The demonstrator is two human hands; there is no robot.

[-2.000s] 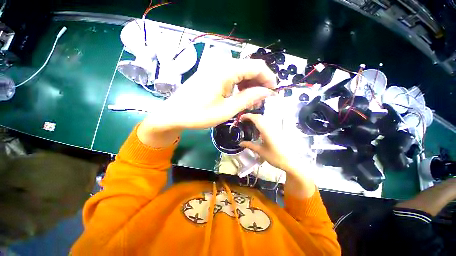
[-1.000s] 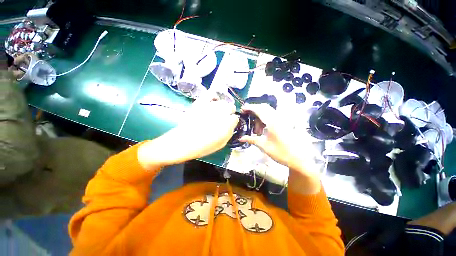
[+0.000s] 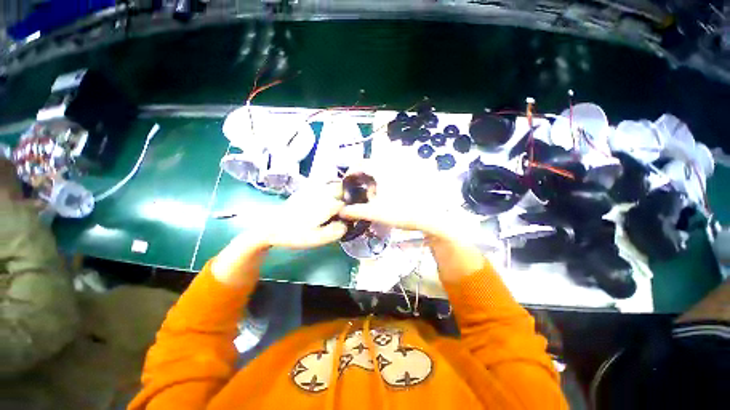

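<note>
My left hand [image 3: 300, 218] and my right hand [image 3: 400, 216] meet in front of me and hold a black housing [image 3: 358, 190] between them. The housing's round dark face shows above my fingers; its lower part is partly hidden by them. A clear or whitish round part [image 3: 368, 243] shows just below my hands. The glare blurs the fingers. White housings [image 3: 272, 144] stand to the left behind my hands, with thin red and black wires rising from them. Small black rings [image 3: 432, 136] lie loose on the white sheet [image 3: 416, 172] beyond my right hand.
Black housings and curved black parts [image 3: 576, 208] are piled at right, with more white housings [image 3: 640, 144] behind. At left are a white cable [image 3: 132, 172], a black device [image 3: 96, 112] and small wired parts [image 3: 48, 152]. People sit on both sides; a knee or arm [image 3: 708, 308] shows at right.
The camera view has shifted and shows more of the back of the bench. My hands have come together around the black housing, whose round face now points up; earlier they were at its wires.
</note>
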